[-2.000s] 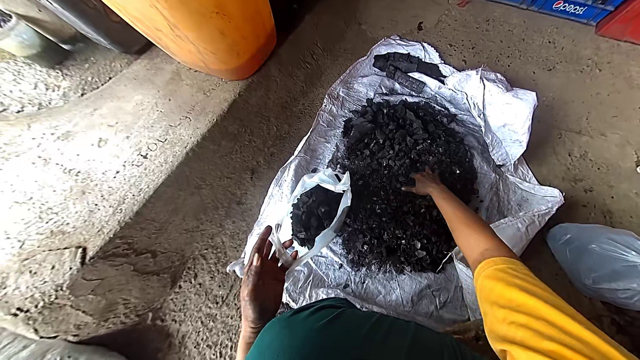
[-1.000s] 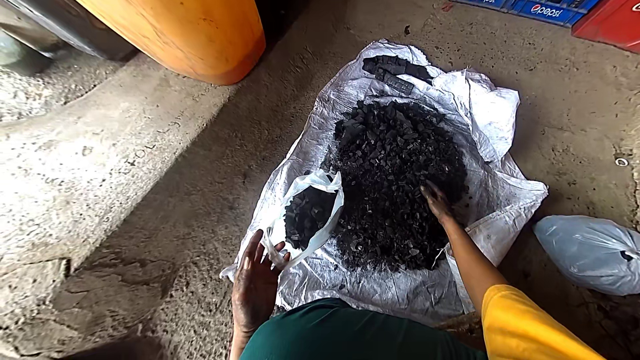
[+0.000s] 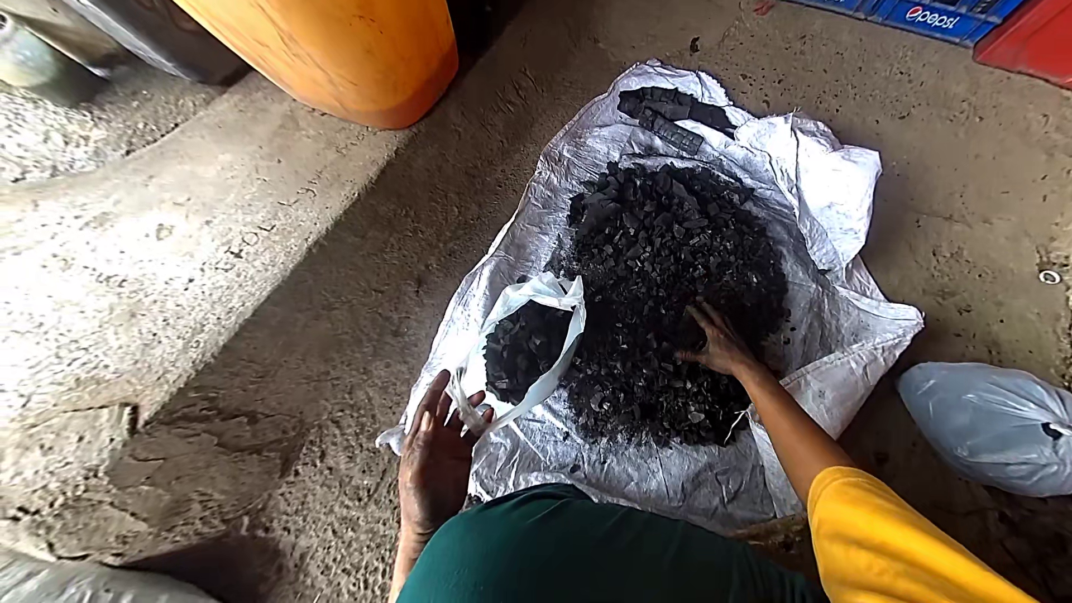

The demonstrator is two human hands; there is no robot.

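Note:
A heap of broken charcoal [image 3: 670, 243] lies on a spread white woven plastic sack [image 3: 804, 176]. My right hand [image 3: 716, 339] touches the heap's right part, fingers spread; no separate piece shows in its grasp. At the heap's left stands a thin white plastic bag [image 3: 544, 385], its mouth open, with charcoal pieces [image 3: 523, 347] inside. Beside its lower left rim is my left hand [image 3: 440, 452], palm up and fingers apart, touching the bag's handle but not closed on it. Longer charcoal sticks [image 3: 670, 117] rest near the sack's far edge.
A tied, full plastic bag [image 3: 988, 427] sits on the floor at right. An orange plastic container [image 3: 343, 50] stands at upper left, by a raised concrete ledge [image 3: 184, 243]. Blue crates [image 3: 930, 18] and a red crate [image 3: 1030, 42] are at upper right. My green-clad leg is at the bottom.
My right hand has moved left over the charcoal heap since a second ago. My left hand stays beside the white bag.

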